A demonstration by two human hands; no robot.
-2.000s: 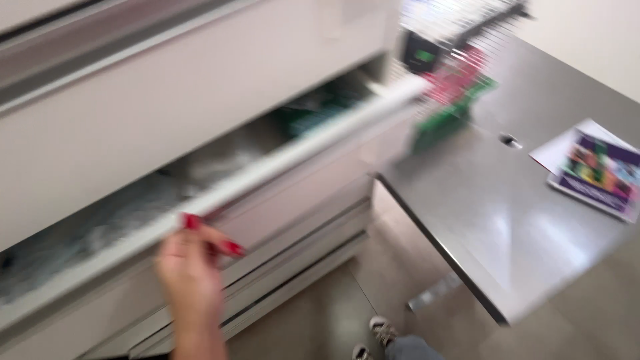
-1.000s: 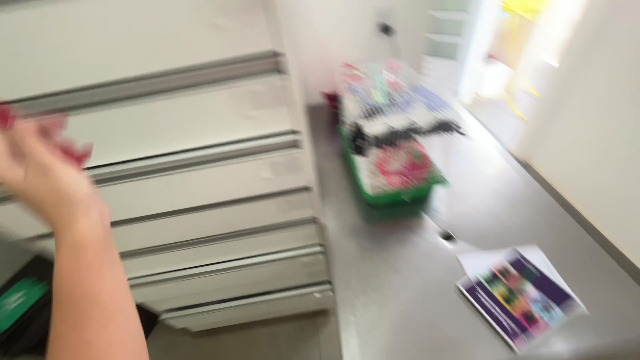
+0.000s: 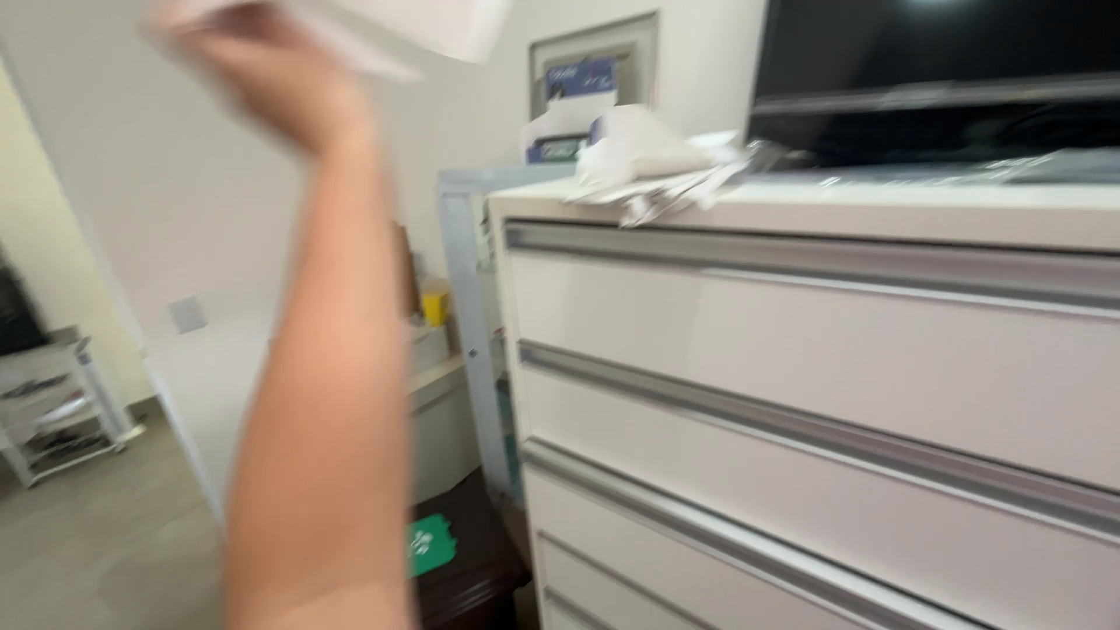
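My left hand [image 3: 276, 83] is raised at the upper left, blurred, its forearm coming up from the bottom edge. It holds white, sheet-like material [image 3: 446, 22], partly cut off by the top edge; whether this is paper or thin plastic cannot be told. To the right of my arm stands a white chest of drawers [image 3: 787, 350] with metal pull strips, its visible drawers closed. Crumpled white wrapping or paper [image 3: 656, 171] lies on its top near the left corner. My right hand is out of view.
A dark screen [image 3: 945, 79] stands behind the chest top, with clear plastic in front. Left of the chest are a pale metal-framed cabinet [image 3: 468, 306] and a dark bin [image 3: 477, 560] with a green label. A white cart [image 3: 66, 402] stands at the far left.
The drawer that stood open two seconds ago was closed by one second ago. My left hand, empty one second ago, now holds white material. The view has swung far from the grey worktop.
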